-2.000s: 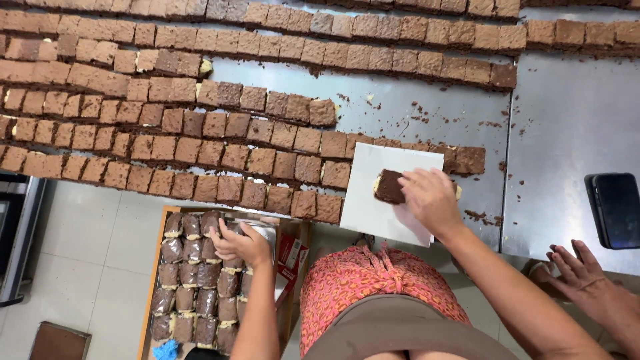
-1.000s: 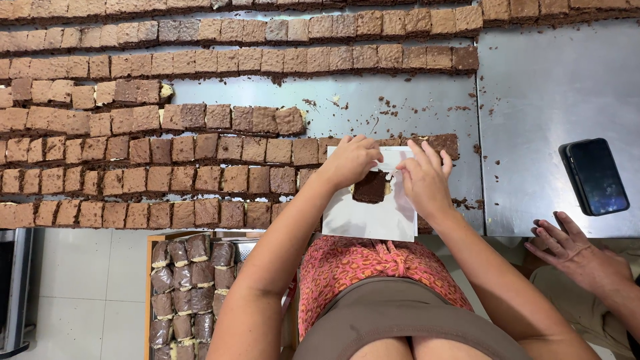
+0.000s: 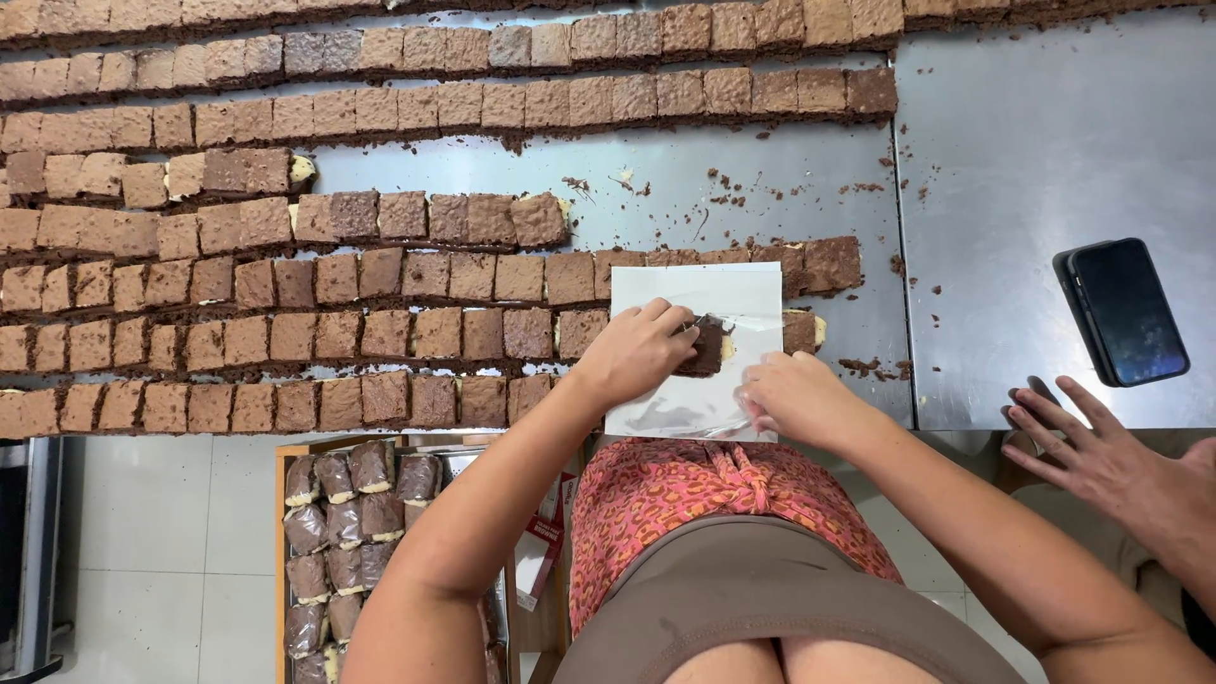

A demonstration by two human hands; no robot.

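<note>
A dark chocolate cake piece with pale filling (image 3: 702, 348) lies on a clear plastic sheet over white square sheets (image 3: 703, 285). My left hand (image 3: 641, 350) is at the piece's left side, its fingertips at the plastic film by the cake; its exact hold is unclear. Beyond the piece's right side, my right hand (image 3: 793, 394) has its fingers bent over the right part of the sheets, blurred, and what they pinch cannot be made out. Long rows of cut brown cake pieces (image 3: 437, 347) run across the metal table around the sheets.
On the metal table's right part (image 3: 1007, 190) lies a black phone (image 3: 1121, 312). Another person's hand (image 3: 1111, 456) is at the right edge. Below the table, a wooden-edged crate (image 3: 282, 551) holds film-wrapped cake pieces (image 3: 306, 528). Crumbs (image 3: 727, 190) are scattered between rows.
My left hand has come from the wrapped pieces to the sheets. My right hand has let go of the cake piece. Both hands have moved down from the sheets' top area since one second ago.
</note>
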